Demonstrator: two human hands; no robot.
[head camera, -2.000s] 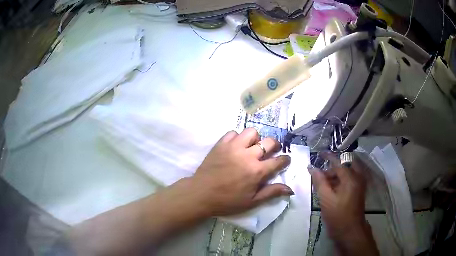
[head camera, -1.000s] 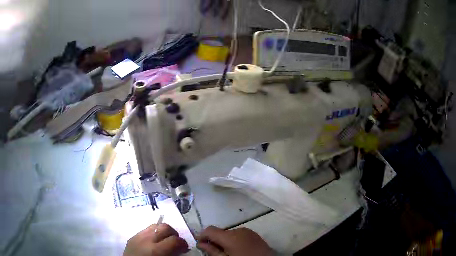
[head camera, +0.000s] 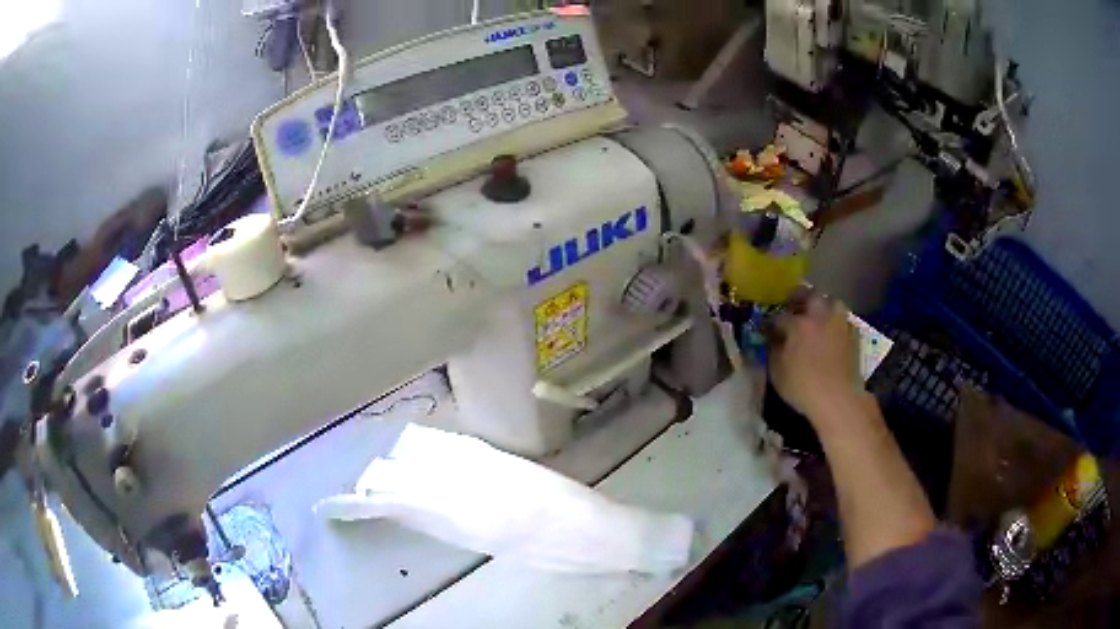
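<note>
My right hand (head camera: 817, 356) is stretched out past the right end of the sewing machine (head camera: 369, 320), beside a yellow cup (head camera: 764, 268). Its fingers are blurred, and I cannot tell if they hold anything. My left hand is out of the picture. A pile of white cut strips (head camera: 491, 504) lies on the table under the machine arm. A bit of white fabric (head camera: 233, 605) shows below the presser foot (head camera: 203, 575) at the lower left, cut off by the picture's edge.
The control panel (head camera: 448, 105) stands behind the machine. A thread spool (head camera: 246, 256) is on the machine's top. Blue plastic baskets (head camera: 1026, 326) stand at the right. A shiny metal object (head camera: 1012, 541) and a yellow item (head camera: 1066, 498) are at the lower right. The lamp (head camera: 55, 547) is far left.
The view has swung to the right. My right hand has left the fabric near the needle and moved to the table's right end. My left hand has gone out of view.
</note>
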